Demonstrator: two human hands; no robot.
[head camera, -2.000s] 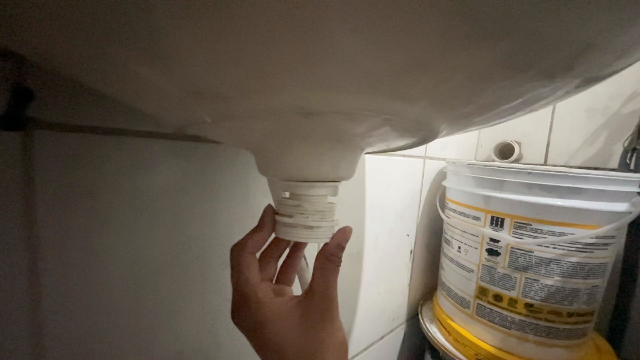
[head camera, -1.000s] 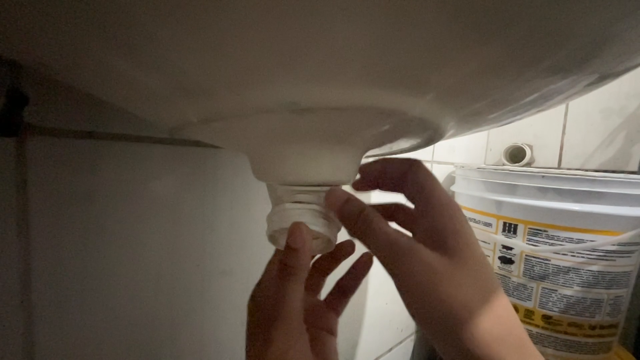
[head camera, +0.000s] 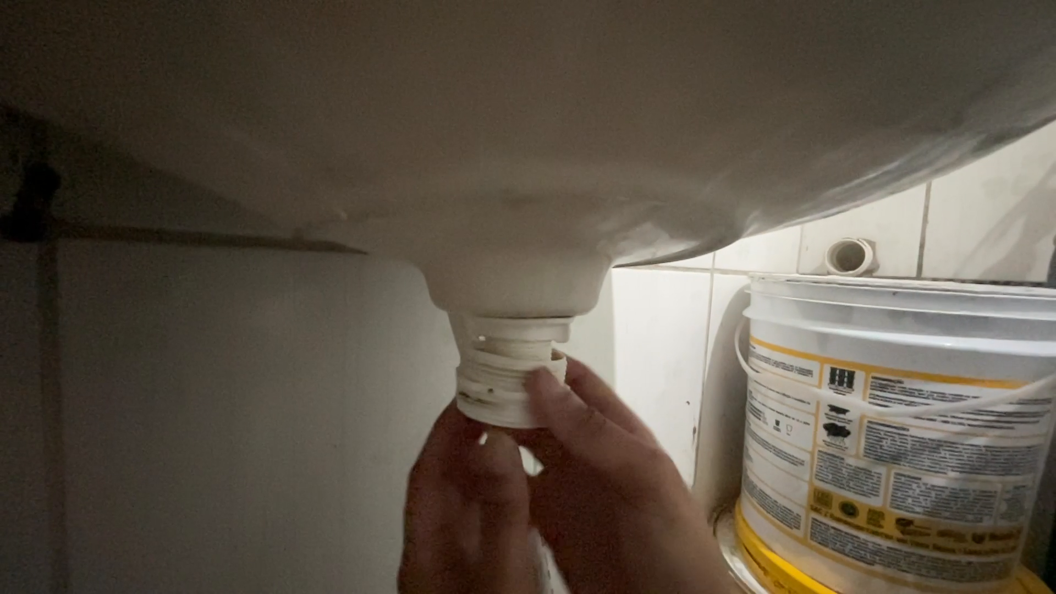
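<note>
A white plastic threaded drain fitting (head camera: 503, 384) hangs under the outlet neck (head camera: 516, 289) of a pale washbasin (head camera: 528, 107). It bears small dark specks. My right hand (head camera: 615, 478) holds the fitting's lower ring at its right side, with the thumb on the front and a finger behind. My left hand (head camera: 466, 503) is just below and left of it, its fingertips at the ring's underside; whether they grip it is hidden. Below the ring, between the hands, a bit of something pale shows.
To the right stands a white plastic bucket (head camera: 899, 330) with a wire-like white handle, a printed label and a yellow base. Behind it a short pipe stub (head camera: 850, 257) sticks out of the white tiled wall (head camera: 660, 330). A dark fixture (head camera: 33, 202) is at the far left.
Two seconds ago one hand was at the fitting; a second ago both were there. Since then my right hand has moved down from the basin neck to the lower ring.
</note>
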